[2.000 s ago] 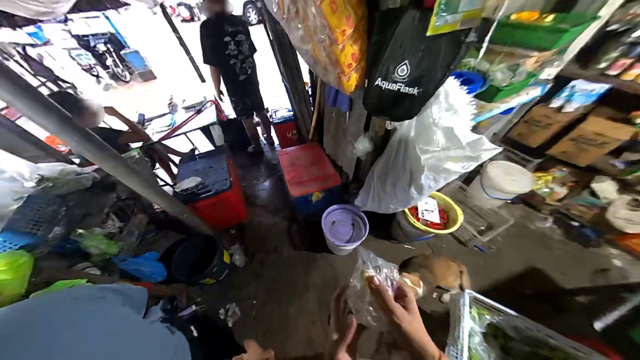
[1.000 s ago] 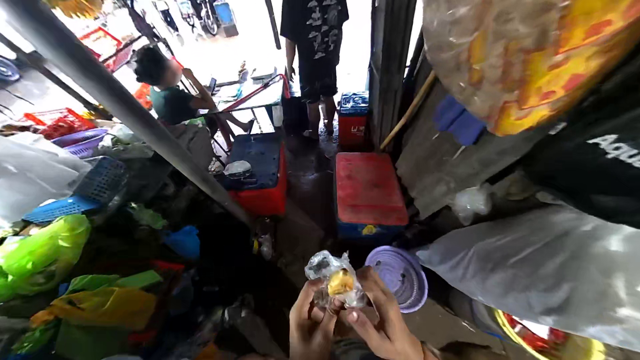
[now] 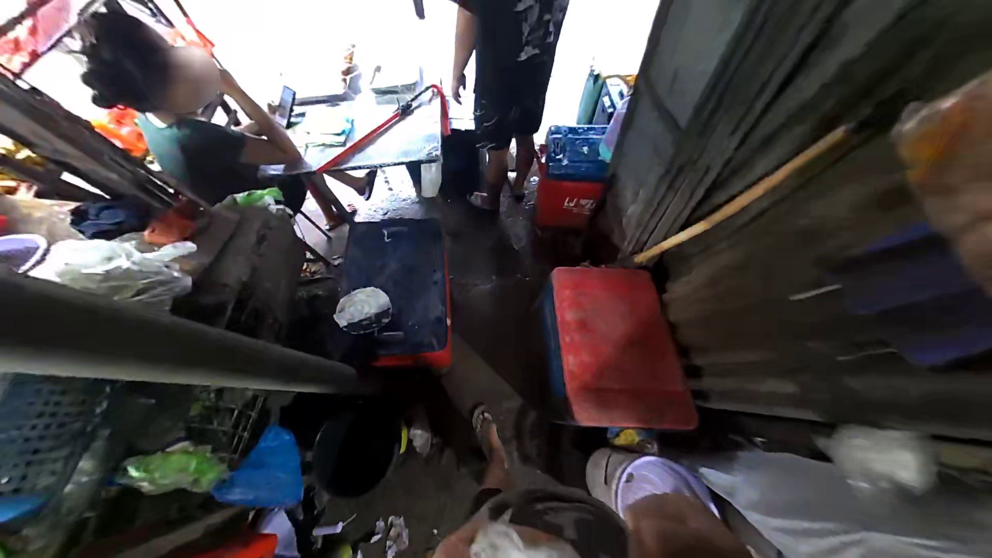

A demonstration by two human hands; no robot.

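Note:
At the bottom edge, part of my left hand (image 3: pixel 459 541) shows beside a crumpled clear plastic bag (image 3: pixel 515 541), its fingers cut off by the frame. What the bag holds is hidden. My right hand cannot be made out with certainty. Behind the bag are dark patterned shorts (image 3: pixel 562 515) and a leg ending in a sandal (image 3: pixel 482 420). A blurred patch of bare skin (image 3: pixel 674 527) lies at lower right, in front of a pale purple bucket (image 3: pixel 663 474). Above the bucket stands a cooler with a red lid (image 3: pixel 624 349).
A dark-lidded red cooler (image 3: pixel 399 271) stands left of the walkway, near a black bucket (image 3: pixel 356 449). A metal pole (image 3: pixel 170 333) crosses the left side. One person sits by a table (image 3: pixel 387 147); another stands beyond. A wooden handle (image 3: pixel 744 194) leans at right.
The view has tipped up and swung toward the walkway. One second ago both hands held the plastic bag with something yellowish in it; now the bag is at the bottom edge.

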